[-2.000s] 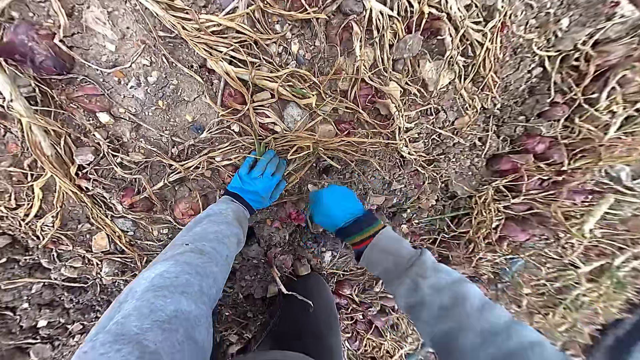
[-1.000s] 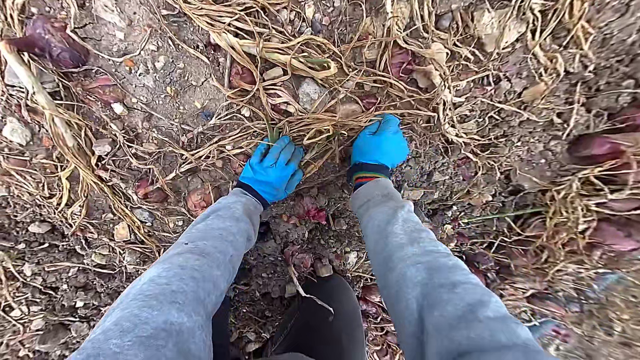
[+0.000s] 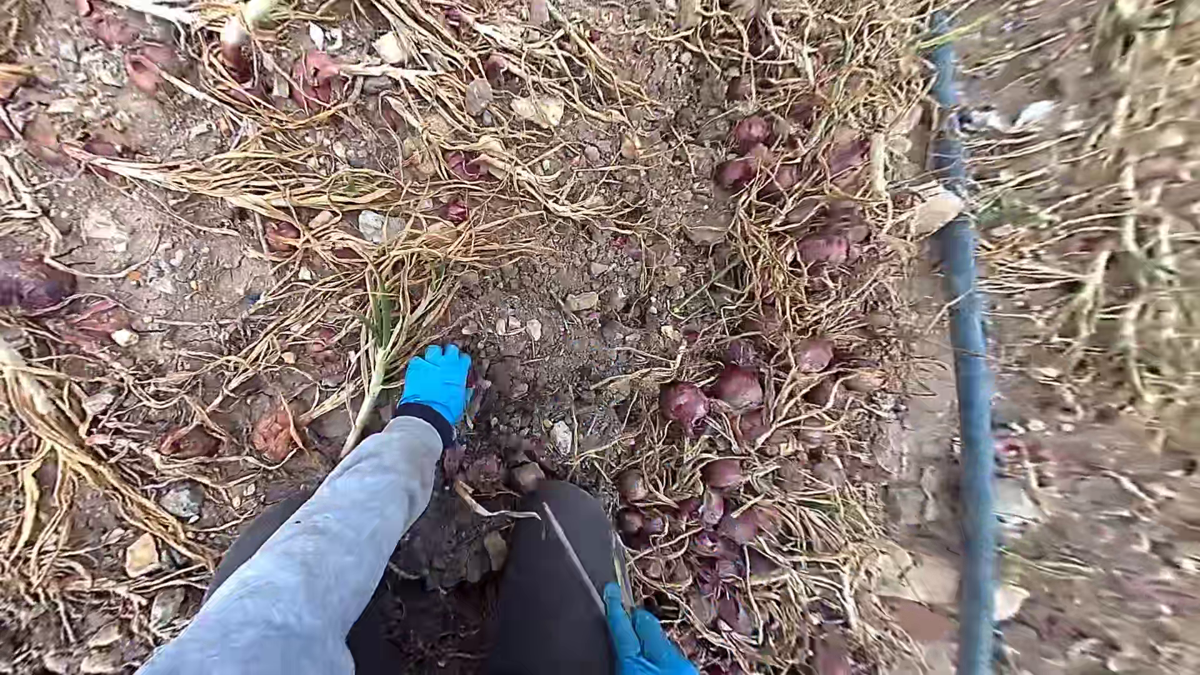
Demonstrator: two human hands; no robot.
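Note:
My left hand [image 3: 438, 384], in a blue glove, is down at the soil left of centre, its fingers curled. A reddish onion edge shows beside its fingertips; whether the hand grips it is hidden. Just left of it stands a green and pale onion stalk [image 3: 379, 361] among dry leaves. My right hand [image 3: 644, 637], also gloved in blue, is at the bottom edge beside my right knee, partly cut off. A thin pale stalk [image 3: 574, 558] runs up from near its fingers across my dark trouser leg; its hold is unclear.
A long heap of red onions [image 3: 738, 386] with dry tops lies right of my knees. Beyond it runs a blue-grey hose [image 3: 968, 375]. More onions [image 3: 34, 284] lie at the left, among stones [image 3: 380, 226] and withered leaves on the soil.
My right hand has moved from the dry leaves beside my left hand down to the bottom edge near my knee. The view has swung right, bringing in the onion heap and hose.

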